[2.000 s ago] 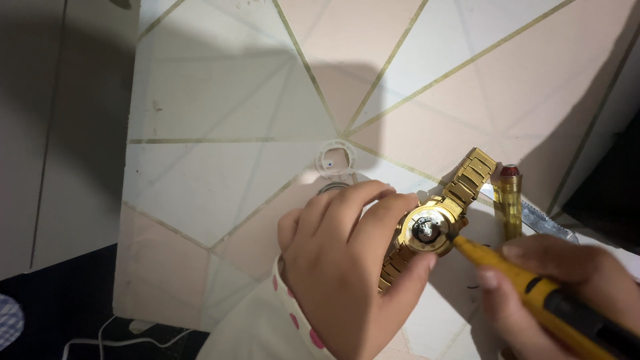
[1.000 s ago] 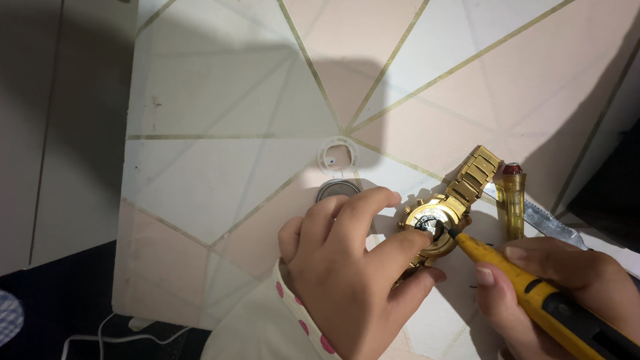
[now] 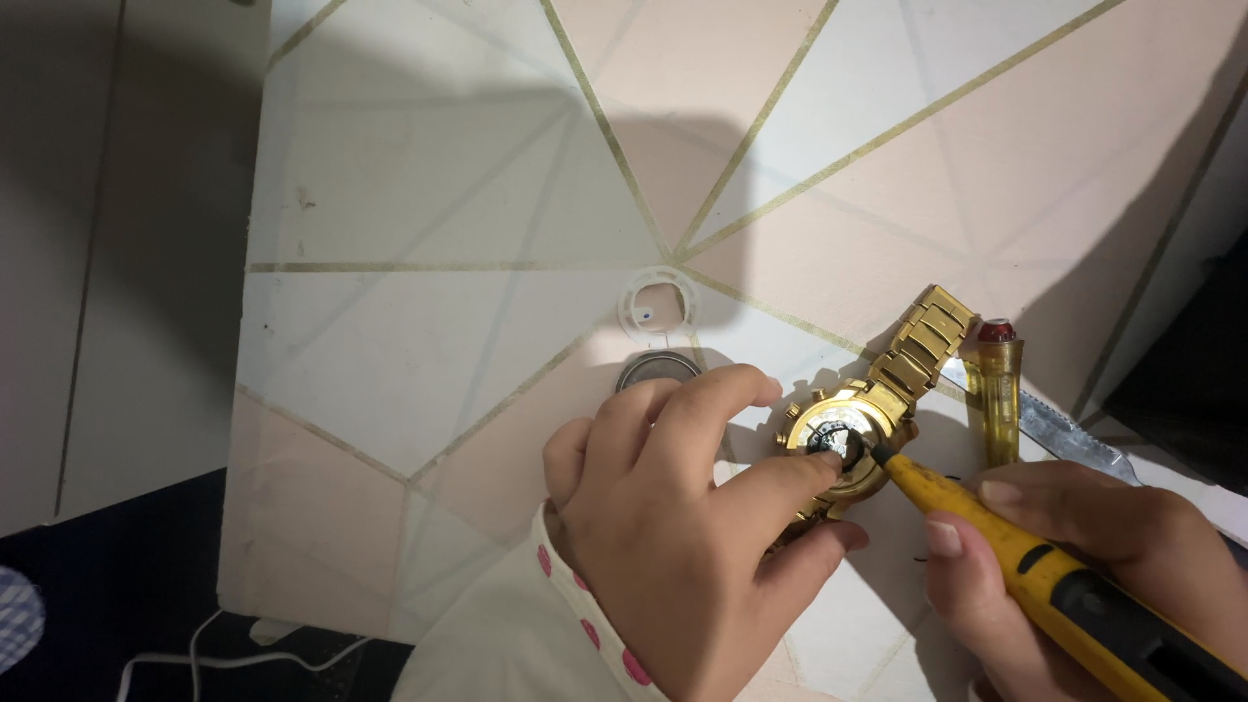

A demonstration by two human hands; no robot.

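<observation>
A gold-coloured wristwatch (image 3: 844, 429) lies back up on the table, its case open and the movement showing. My left hand (image 3: 682, 507) steadies it, the index fingertip pressed on the movement and the thumb beside the case and lower bracelet. In my right hand (image 3: 1092, 556) is a yellow and black pen-shaped tool (image 3: 994, 526), its dark tip at the right rim of the case. Beyond my left fingers lie a round metal watch case back (image 3: 659, 369), partly covered, and a white plastic ring (image 3: 624, 310).
A translucent yellow screwdriver handle (image 3: 1000, 390) with a red cap stands out right of the bracelet, beside a serrated metal blade (image 3: 1072, 439). The table (image 3: 439, 341) has a pink, white and grey pattern. A white cable (image 3: 234, 661) lies beyond its lower left edge.
My left index finger has moved from beside the watch onto the open movement, uncovering more of the metal case back. The yellow tool stays in my right hand by the case rim.
</observation>
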